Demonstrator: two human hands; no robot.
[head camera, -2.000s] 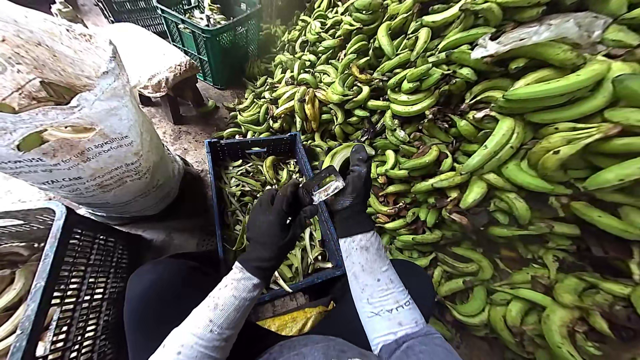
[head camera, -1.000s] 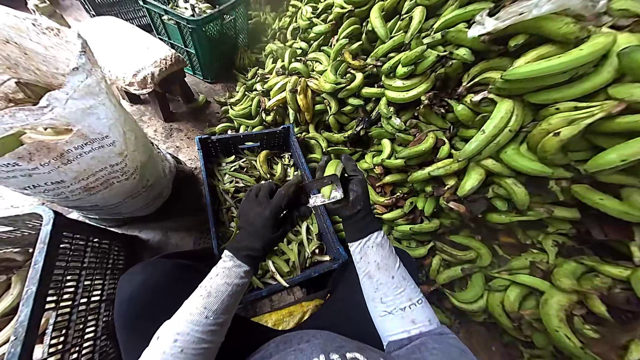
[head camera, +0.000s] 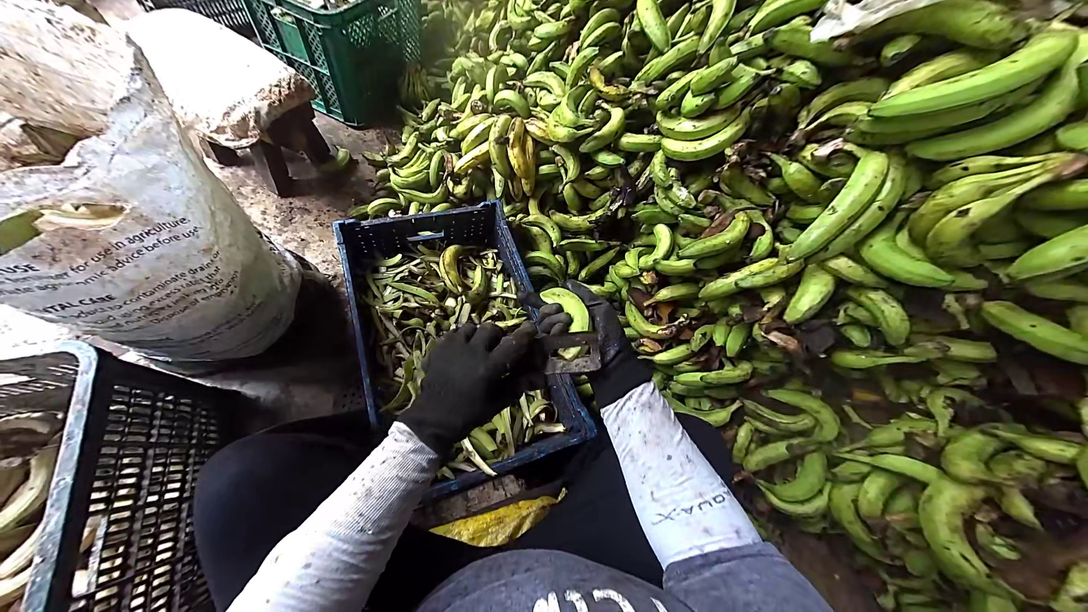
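Over the right rim of a blue plastic crate (head camera: 350, 306), my right hand (head camera: 608, 344) is on the right side, in a black glove, closed around a green plantain (head camera: 566, 308). My left hand (head camera: 472, 374), also gloved in black, grips a flat metal blade (head camera: 574, 364), its handle hidden by the fingers. The blade lies across the lower part of the plantain. Strips of green peel (head camera: 416, 293) fill much of the crate below.
A large heap of green plantains (head camera: 731, 272) covers the right side. At left are a printed white sack (head camera: 161, 221) and a black crate (head camera: 144, 476) with pale peeled pieces. A covered stool (head camera: 229, 76) and a green crate (head camera: 365, 59) stand farther back. Yellow material (head camera: 497, 523) lies near my lap.
The blade has dropped lower on the plantain in my right hand, and more of the plantain shows above it. Both hands remain close together over the crate's right side.
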